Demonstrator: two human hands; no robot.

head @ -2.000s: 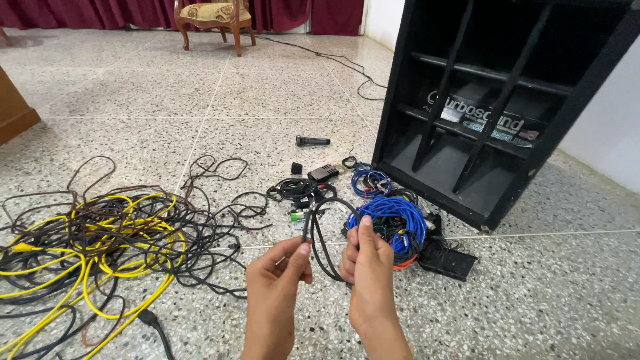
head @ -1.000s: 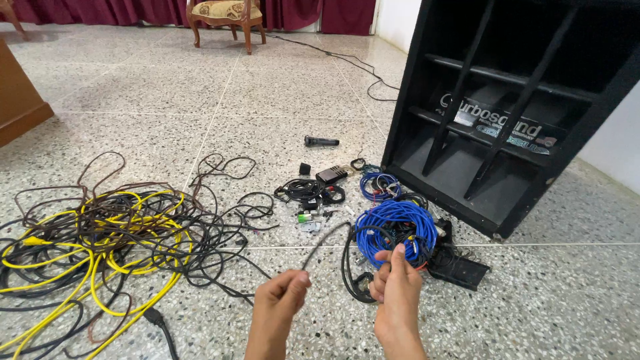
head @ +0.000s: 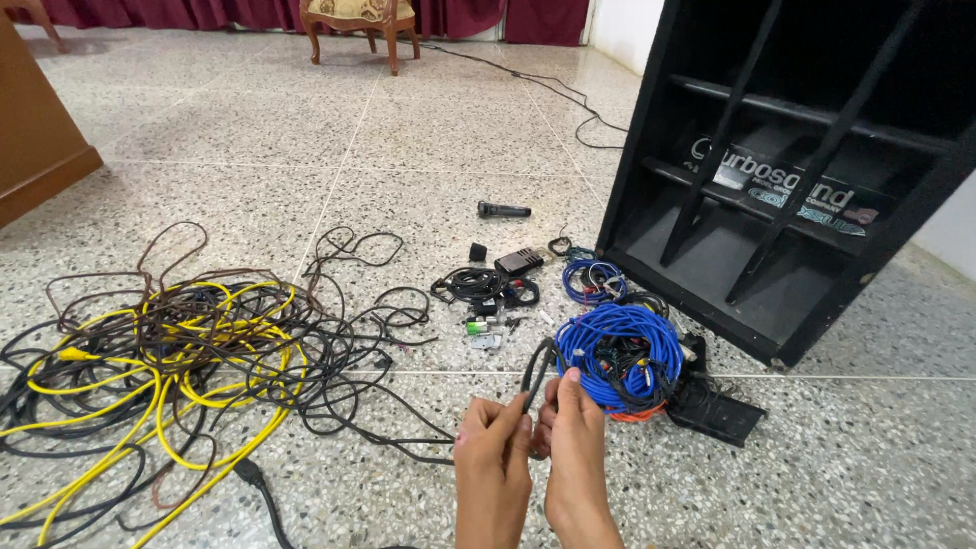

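Note:
My left hand [head: 496, 450] pinches a black cable [head: 540, 366] between thumb and fingers at the bottom centre. Close beside it on the right, my right hand [head: 572, 442] is closed around the same cable, whose small loop rises above both hands. Just beyond my right hand lies a coil of blue cable [head: 663, 343], with black cables and connectors inside it and an orange cable under its near edge. On the left, a tangle of black, brown and yellow cables [head: 229, 393] spreads over the floor, and black strands run from it towards my left hand.
A black Turbosound speaker cabinet [head: 770, 352] stands at the right. Beyond the hands lie a microphone [head: 503, 210], a coiled black cable [head: 474, 284], a black device [head: 518, 261] and a small blue coil [head: 593, 280]. A wooden chair [head: 392, 46] is at the back; wooden furniture [head: 46, 145] stands left.
My hands were apart one second ago, with the cable arching between them; now they are close together. The cable now forms a narrow loop above them.

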